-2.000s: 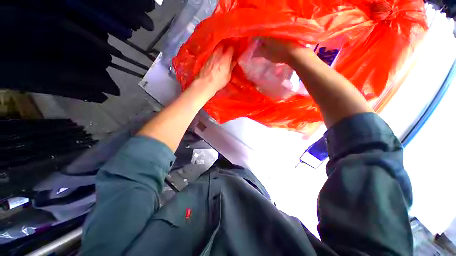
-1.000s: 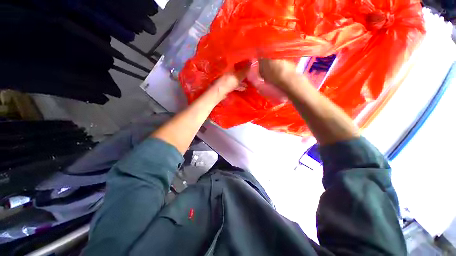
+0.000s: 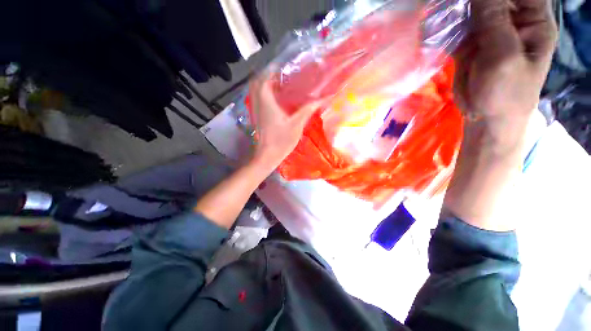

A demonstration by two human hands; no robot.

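A clear plastic bag or film (image 3: pixel 376 55) is stretched between my two hands above the large orange-red plastic bag (image 3: pixel 415 155). My left hand (image 3: pixel 275 123) holds its left end, with thumb and fingers around it. My right hand (image 3: pixel 505 61) is raised close to the camera at the upper right, its fingers closed on the film's right end. The red bag lies crumpled on the white table (image 3: pixel 350 242), seen partly through the film. A white item with a dark blue patch (image 3: pixel 394 127) shows at the red bag.
A dark blue rectangular item (image 3: pixel 393 226) lies on the table near me. Dark garments (image 3: pixel 123 58) hang at the upper left, more dark garments (image 3: pixel 52 155) below them. A metal rail (image 3: pixel 71 284) runs at the lower left.
My hands have come out of the red bag and moved apart, the right one up and to the right. The clear film is now out between them.
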